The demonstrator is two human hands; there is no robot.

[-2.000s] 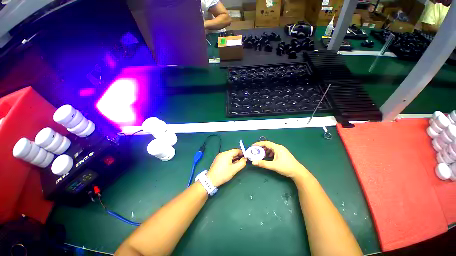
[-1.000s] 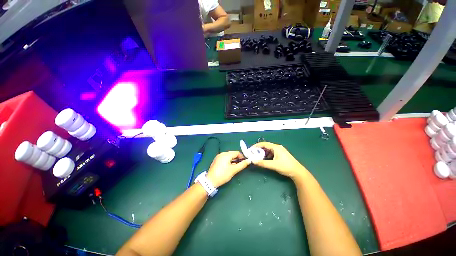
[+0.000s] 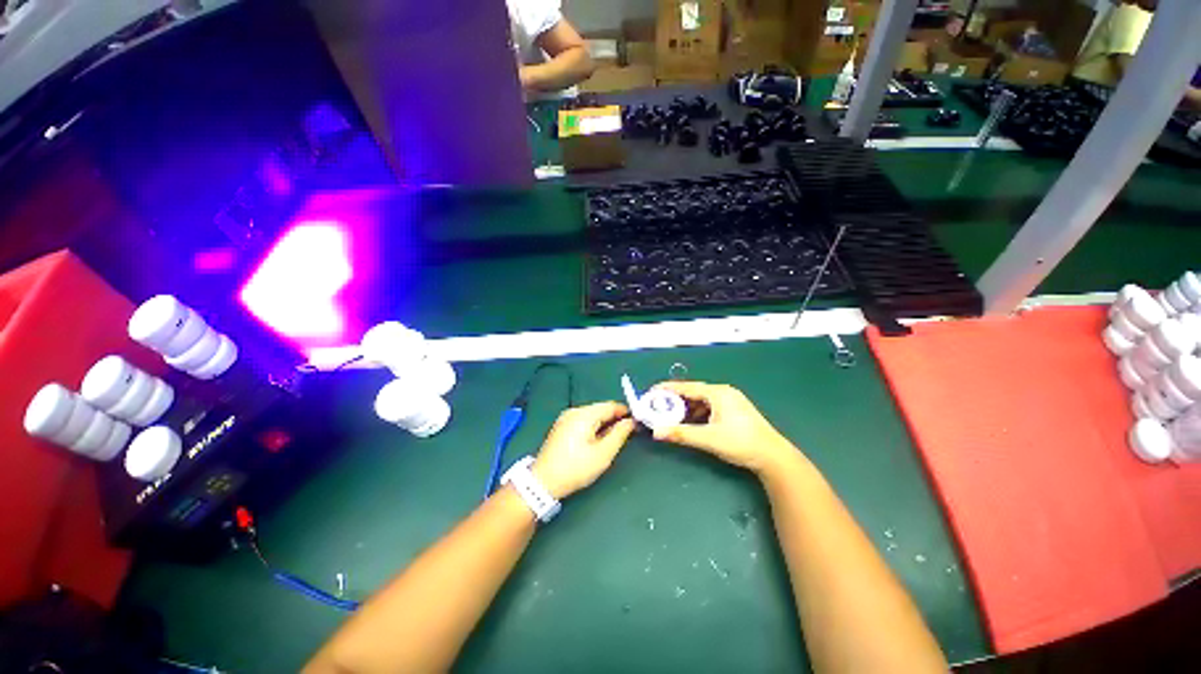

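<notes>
My right hand (image 3: pixel 719 423) holds a small round white housing (image 3: pixel 663 410) in its fingertips, with its open face towards me. A thin white cap (image 3: pixel 630 391) stands edge-on at the housing's left side. My left hand (image 3: pixel 585 445) has its fingertips closed at the left of the housing, beside the cap; what they pinch is too small to tell. A blue connector (image 3: pixel 508 424) lies on the green mat left of my hands. A thin black cable (image 3: pixel 569 373) loops from it towards my left hand.
White units (image 3: pixel 412 406) stand by the purple glow (image 3: pixel 306 279). More units (image 3: pixel 158 320) sit on the black box (image 3: pixel 198 507) at left. A black parts tray (image 3: pixel 711 250) lies beyond the white strip. A red-orange sheet (image 3: pixel 1014 448) with white units (image 3: pixel 1162 362) is right. A person's arm (image 3: pixel 560 62) shows beyond.
The whole view has shifted slightly. The white cap's tilt beside the housing has changed a little. Both hands keep nearly the same pose around the unit.
</notes>
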